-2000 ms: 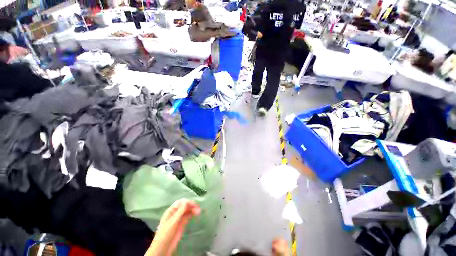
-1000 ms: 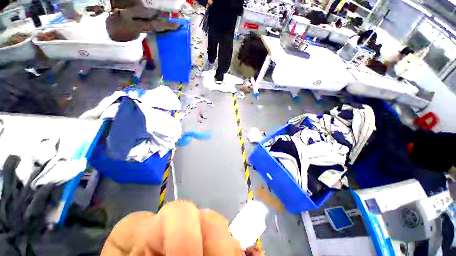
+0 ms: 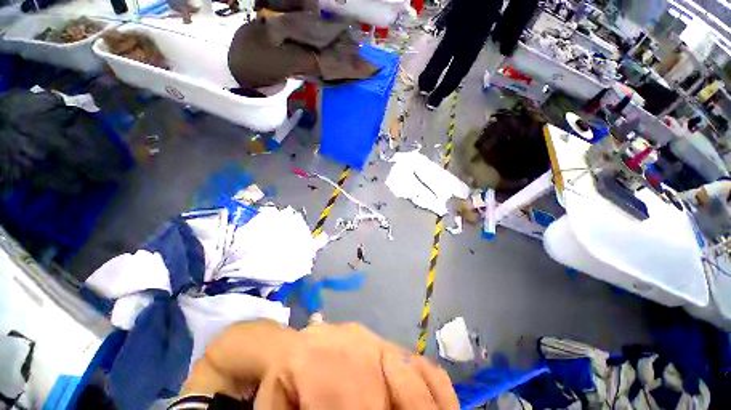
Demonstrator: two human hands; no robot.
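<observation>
My left hand (image 3: 345,364) is large and blurred at the bottom middle, cut off by the lower edge, with a dark band at the wrist. Its fingers look curled; whether it holds anything is hidden. My right hand cannot be made out. Just beyond and left of my hand, a heap of white cloth (image 3: 268,248) and dark blue cloth (image 3: 152,344) lies in a blue bin, mostly covered by the cloth.
A grey floor aisle with yellow-black tape (image 3: 434,272) runs ahead, with white scraps (image 3: 421,184) on it. A tall blue bin (image 3: 357,108) and white tubs (image 3: 200,88) stand ahead left. A white sewing table (image 3: 625,232) is right. A person's dark-trousered legs (image 3: 461,56) are beyond.
The view has moved forward along the aisle and tilted. The black-grey heap and green cloth have left view. My left hand has come up large and close; the small second hand part no longer shows separately.
</observation>
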